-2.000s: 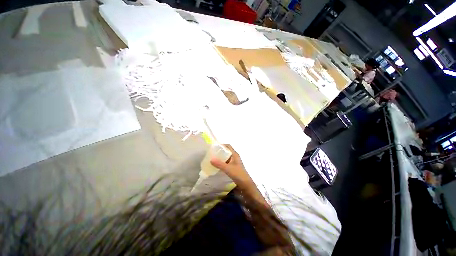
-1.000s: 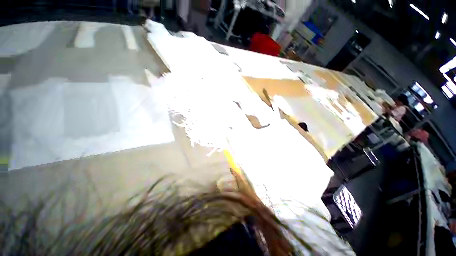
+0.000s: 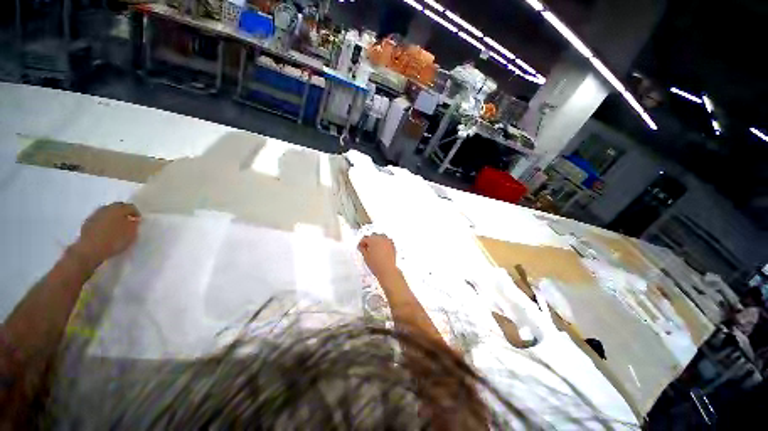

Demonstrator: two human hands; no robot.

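Note:
A large thin white fabric panel [image 3: 253,282] lies over the grey-beige template board [image 3: 227,181] in front of me. My left hand [image 3: 109,231] is closed at the panel's far left corner. My right hand [image 3: 378,252] is closed at its far right corner, beside the loose white strips. The fingertips are small and blurred. Hair at the bottom of the picture hides the panel's near part. The glue bottle does not show.
Overlapping white panels [image 3: 421,210] lie to the right, with brown paper [image 3: 539,257] beyond. A tan strip [image 3: 93,160] lies at the far left. Behind the table stand workbenches, a red bin [image 3: 500,183] and blue boxes. A blurred person [image 3: 745,316] is at the far right.
The view has swung left and up. My right hand held a bottle two seconds ago and now is at the panel's far corner without it. My left hand has come into view.

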